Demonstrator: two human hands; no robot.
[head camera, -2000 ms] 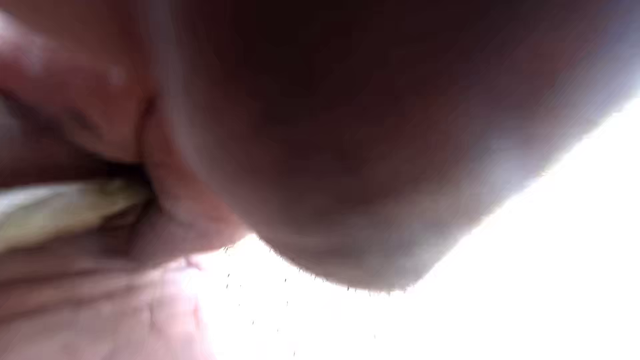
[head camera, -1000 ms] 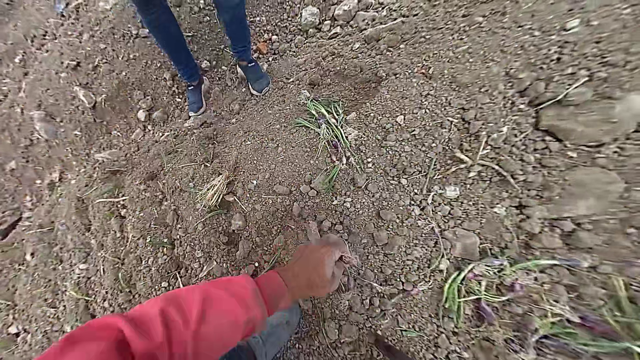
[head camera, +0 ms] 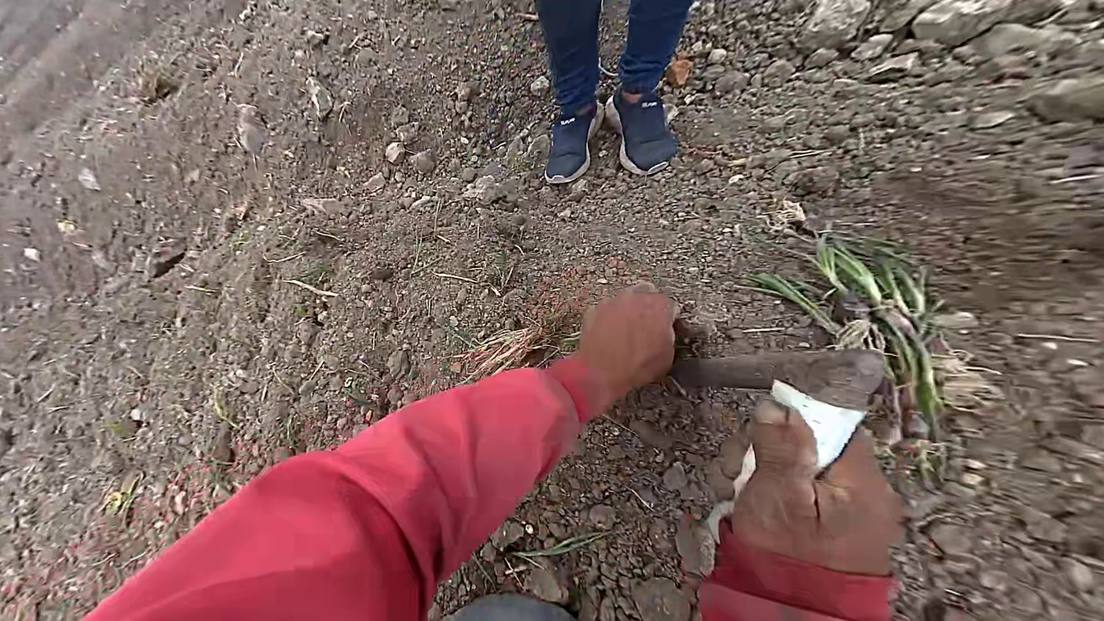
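Observation:
My left hand point(head camera: 628, 341), in a red sleeve, is low over the soil with its fingers curled. Its fingertips are hidden, so I cannot tell if it holds something. My right hand point(head camera: 811, 500) is closed around a hand tool, with white material showing at the grip. The tool's dark, flat blade point(head camera: 776, 369) points left and ends beside my left hand. Just beyond the blade, a bunch of green onion plants point(head camera: 880, 293) with purplish bulbs and pale roots lies on the ground. A tuft of dry stalks point(head camera: 509, 349) is left of my left hand.
A person in blue jeans point(head camera: 571, 52) and dark blue shoes point(head camera: 647, 134) stands facing me, beyond my hands. Large stones point(head camera: 957, 19) lie at the upper right. Loose pebbly soil point(head camera: 259, 345) surrounds everything, and a grey rounded edge point(head camera: 509, 608) shows at the bottom.
The view was blocked by a blurred hand two seconds ago. Since one second ago the view has shifted, and my right hand with the bladed tool has come into sight.

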